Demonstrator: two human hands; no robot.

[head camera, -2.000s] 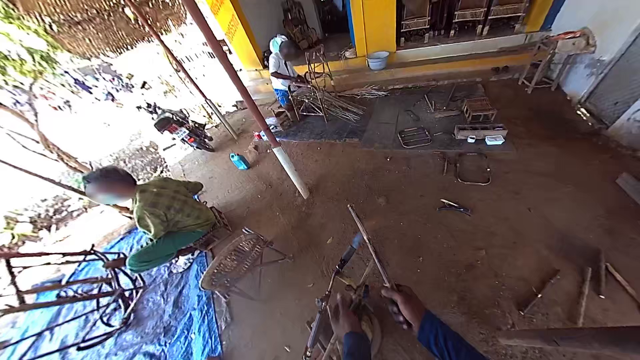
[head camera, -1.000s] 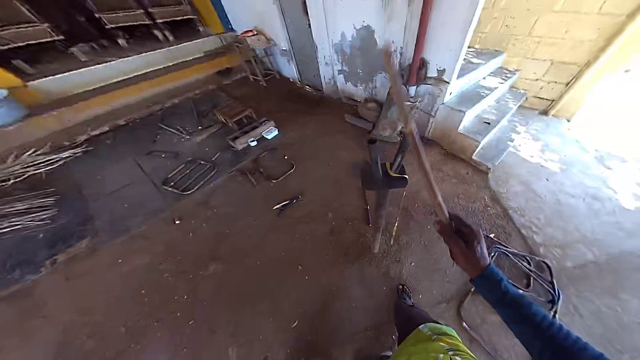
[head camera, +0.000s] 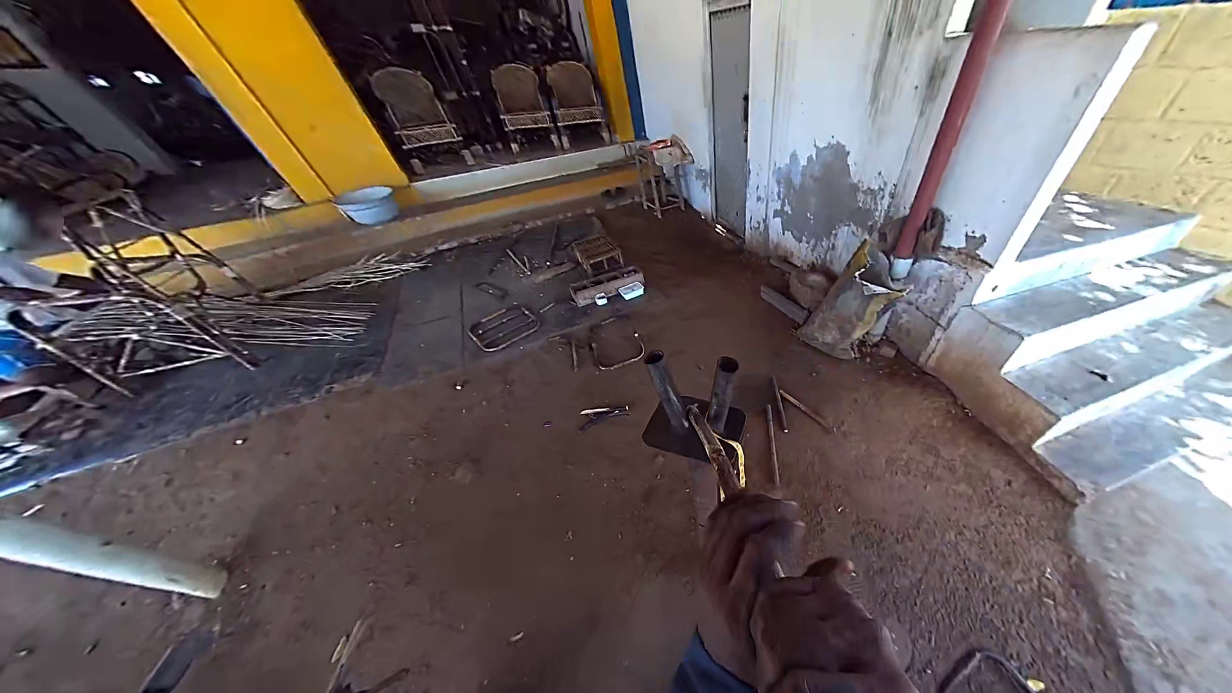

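A cane pole (head camera: 714,450) points away from me, its far end between two upright metal pipes (head camera: 693,393) on a dark metal plate (head camera: 662,435). My left hand (head camera: 746,558) is closed round the pole. Right behind it, nearer to me, my right hand (head camera: 818,626) is also closed on the pole, whose near end is hidden by the hands. A yellow measuring tape (head camera: 739,464) hangs at the plate's near edge. Whether the pole touches the pipes is hard to tell.
Short rods (head camera: 773,445) lie right of the plate, pliers (head camera: 604,414) left of it. Bent cane frames (head camera: 504,328) and a small cane stool (head camera: 597,252) lie farther off. A co-worker's blurred body is at the far left by cane strips (head camera: 289,320). Concrete steps (head camera: 1088,308) rise at right.
The view has swung to the pipe stand. One second ago only one hand showed, holding the pole raised; now both hands are on it and its far end is down at the pipes.
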